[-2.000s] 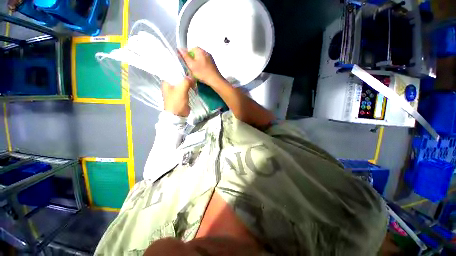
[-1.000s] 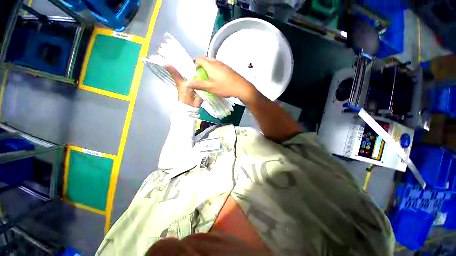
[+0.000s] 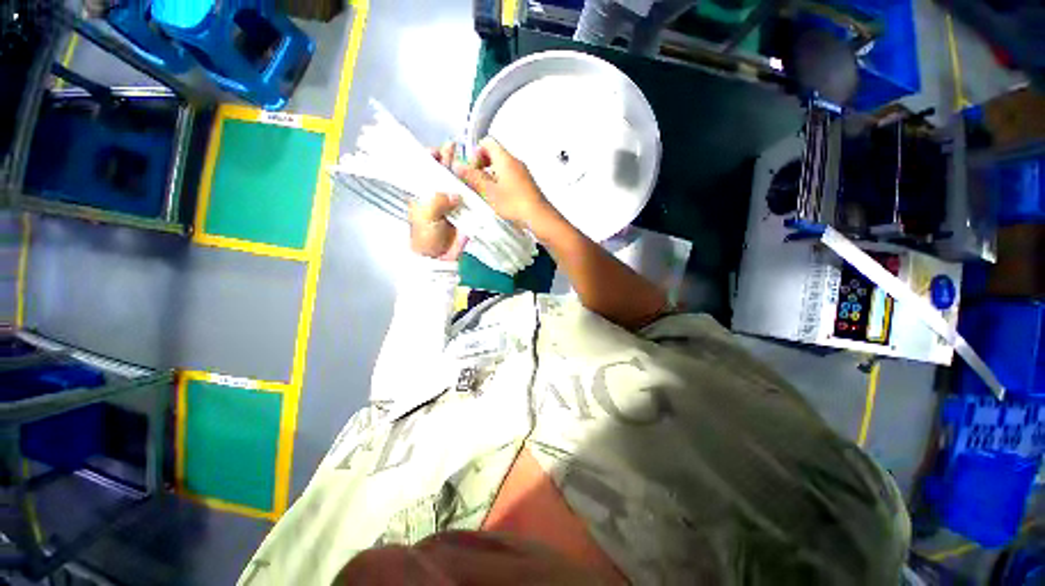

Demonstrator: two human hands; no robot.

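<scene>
A long squeezed bunch of white wire or tubing (image 3: 401,160) is held in front of my body, left of the round white pan (image 3: 564,126). My left hand (image 3: 433,227) is closed around the middle of the bunch from below. My right hand (image 3: 502,183) is at the upper side of the bunch, its fingers bent at the bunch near my left hand. The green tape roll does not show now. I cannot tell whether my right fingers hold anything.
White sheets (image 3: 651,262) lie beside the pan's lower edge. A white machine with coloured buttons (image 3: 791,275) stands at the right. A blue stool (image 3: 246,57) is at the upper left. Metal racks stand at the left. Part of a person (image 3: 625,23) shows beyond the bench.
The loose white loops became a narrow bunch. The green tape roll, earlier seen in my right hand, is out of sight. My right fingers moved slightly off the bunch's middle.
</scene>
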